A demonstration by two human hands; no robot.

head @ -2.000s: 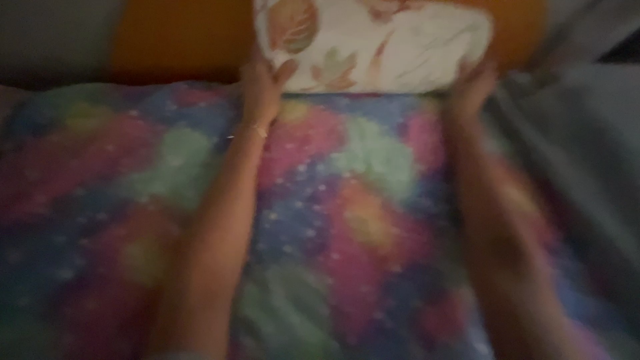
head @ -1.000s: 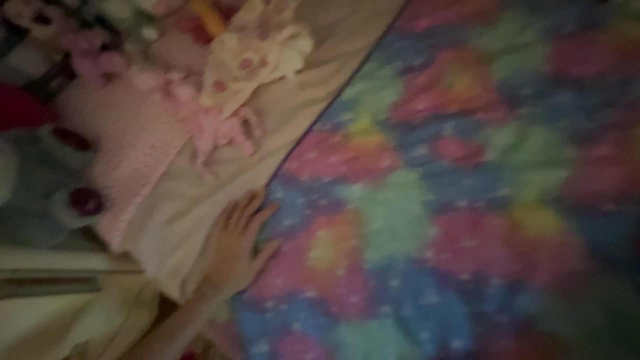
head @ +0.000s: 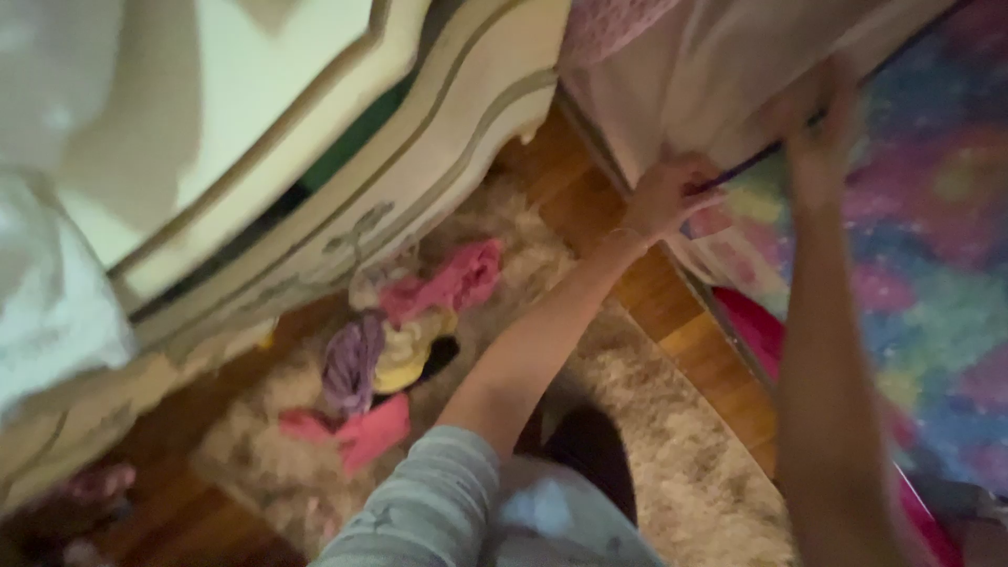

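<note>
A multicoloured, star-dotted blanket (head: 929, 315) covers the right side of the bed, its dark-edged border running diagonally over a pale bed sheet (head: 709, 79). At a corner of that border, my left hand (head: 677, 193) pinches the dark edge between thumb and fingers. My right hand (head: 823, 106) is farther along the same edge, up and to the right; it is blurred, and its fingers blend into the sheet, so its grip cannot be made out.
A cream dresser with carved trim (head: 472, 118) and a partly open drawer stands at the left. Crumpled pink, purple and yellow clothes (head: 354, 362) lie on a shaggy beige rug (head: 654, 370). Wood flooring (head: 701, 354) shows beside the bed. A pink knitted blanket (head: 614, 27) is at the top.
The view has swung down to the bedside floor. My hands held a leaf-patterned white item two seconds ago; one hand then lay flat at the blanket's edge. Now both hands are at that edge.
</note>
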